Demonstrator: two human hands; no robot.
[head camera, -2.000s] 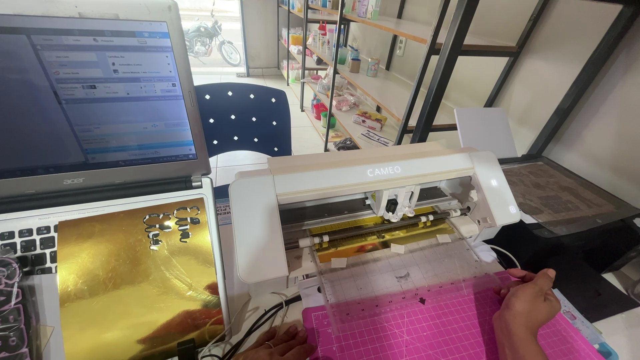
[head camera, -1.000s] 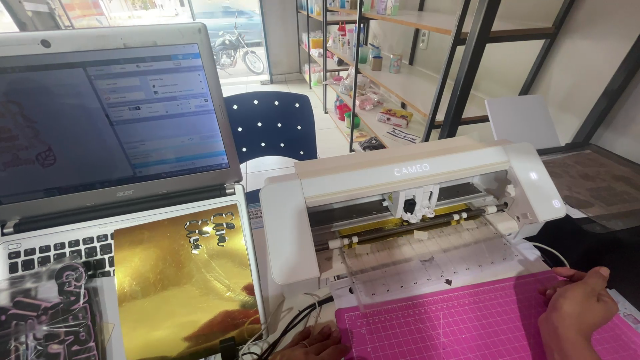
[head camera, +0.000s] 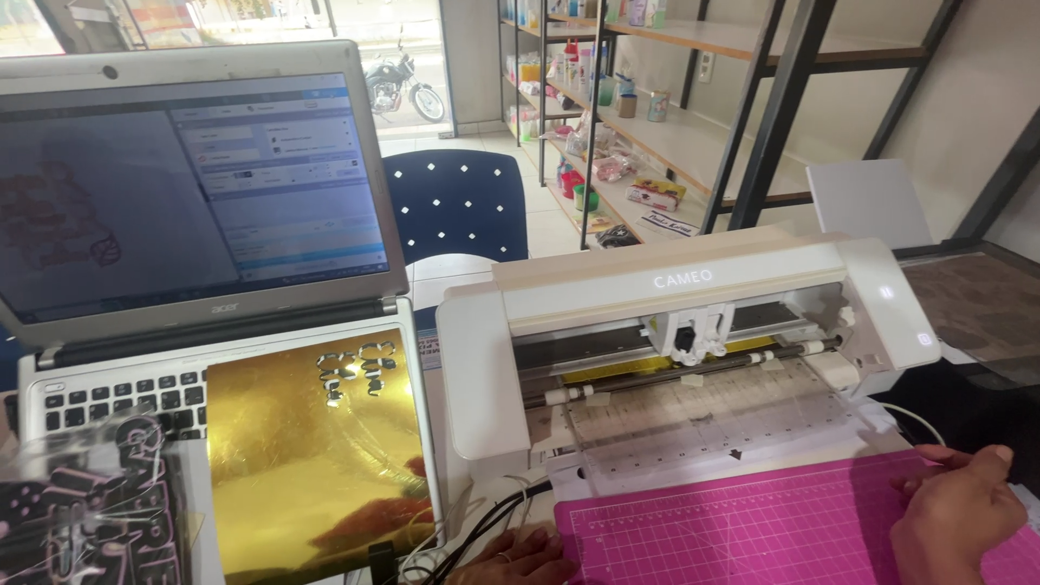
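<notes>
A white Cameo cutting machine (head camera: 682,292) stands in the middle, its front lit. A translucent gridded cutting mat (head camera: 699,414) runs under its roller, with gold sheet (head camera: 617,372) showing behind the bar near the tool carriage (head camera: 691,335). In front lies a pink gridded mat (head camera: 731,520). My left hand (head camera: 520,559) rests flat at the pink mat's left edge, by black cables, holding nothing that shows. Above the pink mat's right side is my right hand (head camera: 959,508), its fingers curled; whether it holds anything cannot be told. Gold mirror sheet (head camera: 301,463) with cut-out lettering lies on the laptop.
An open Acer laptop (head camera: 203,309) stands at the left, with plastic-wrapped black and pink lettering (head camera: 106,512) over its keyboard. Black cables (head camera: 496,520) run beside the machine. Behind are a blue chair (head camera: 459,203) and shelves of goods (head camera: 674,114).
The translucent mat has moved back into the machine, away from me; two seconds ago it reached farther over the pink mat. My hands stay near the pink mat's sides. The view has shifted left.
</notes>
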